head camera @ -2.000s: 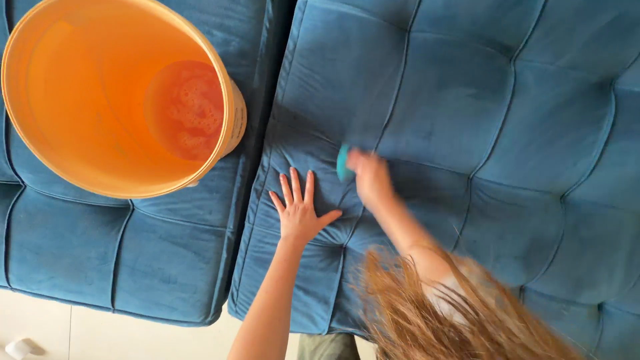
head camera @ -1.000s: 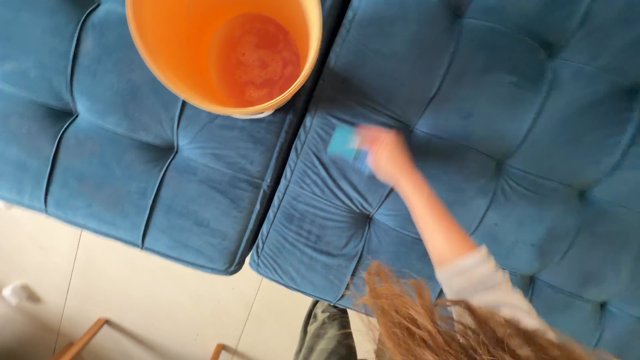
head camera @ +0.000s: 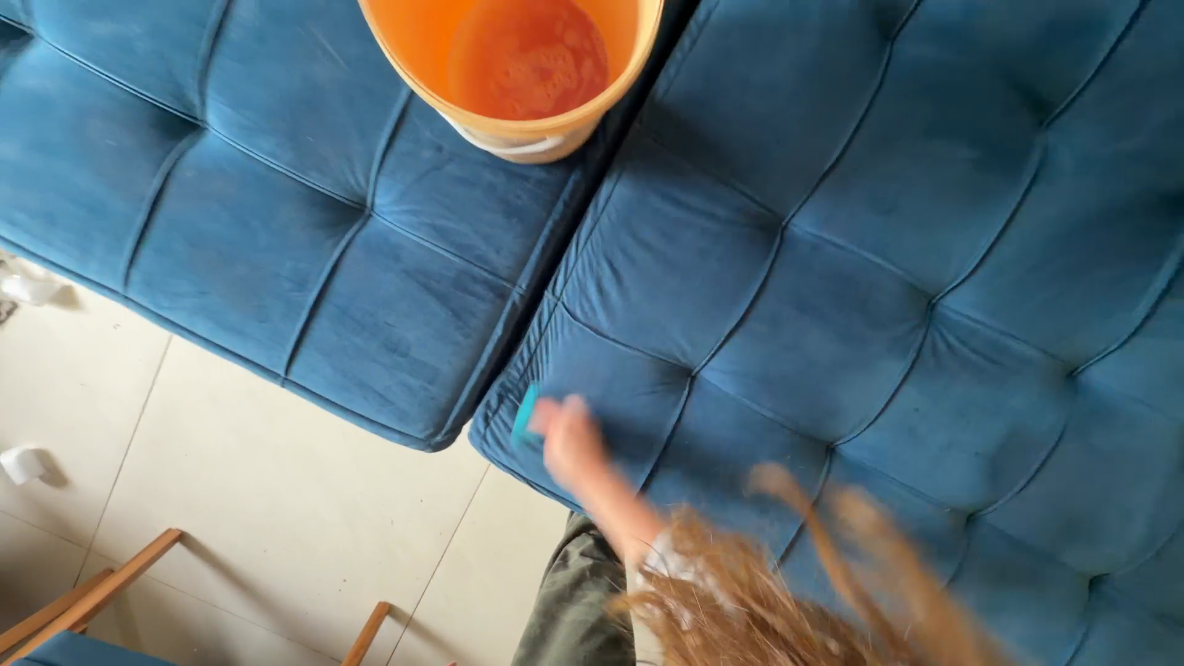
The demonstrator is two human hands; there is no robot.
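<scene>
My right hand [head camera: 572, 439], blurred by motion, holds a small turquoise brush or scrubber [head camera: 526, 416] against the front left corner of the right blue tufted velvet seat cushion [head camera: 740, 305]. Whether it is a brush or a sponge cannot be told. Up and to the left, an orange bucket [head camera: 546, 127] with reddish-looking liquid, some foam on it, stands on the left blue cushion [head camera: 268, 213]. Long hair hides part of my right arm. My left hand is out of sight.
A dark gap [head camera: 555, 268] runs between the two cushions. Below lies a light tiled floor [head camera: 277, 462] with a small white object [head camera: 23, 464] on it. Wooden furniture legs [head camera: 129, 578] stand at the lower left. My trouser leg [head camera: 583, 597] is beside the cushion's front edge.
My left hand lay spread on the right cushion two seconds ago and has since left the view. The turquoise tool in my right hand has moved toward the cushion's front corner. The view has shifted.
</scene>
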